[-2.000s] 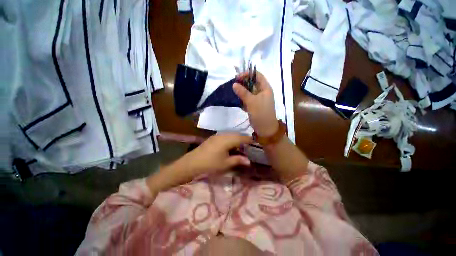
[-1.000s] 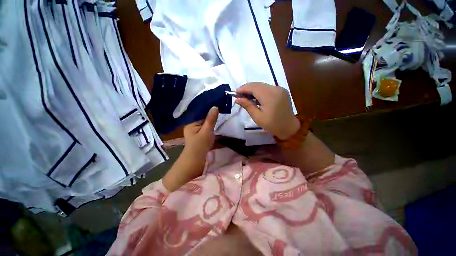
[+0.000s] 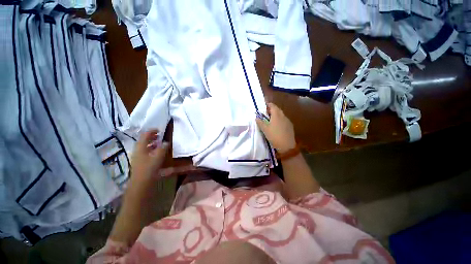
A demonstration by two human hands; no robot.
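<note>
A white garment (image 3: pixel 193 62) with a thin navy line down its right side lies spread in front of me, its lower end folded and crumpled near the table edge. My right hand (image 3: pixel 280 130) is at its right edge, with the small metal tips of the thread snips (image 3: pixel 263 117) showing at the fingers. My left hand (image 3: pixel 147 157) is blurred beside the end of a white sleeve (image 3: pixel 152 111) on the left; whether it grips the cloth is unclear. The navy band is not visible at the garment's near end.
A layered stack of garments (image 3: pixel 51 113) is on the left. A black phone (image 3: pixel 328 77) and tangled white strips (image 3: pixel 382 90) lie on the right, with an orange item in a clear wrapper (image 3: pixel 356 126). A crumpled garment pile (image 3: pixel 372 20) is at the far right.
My left hand has let go of the navy band and moved left to the sleeve end. The navy pieces are out of sight and white cloth lies there. My right hand is at the garment's right edge.
</note>
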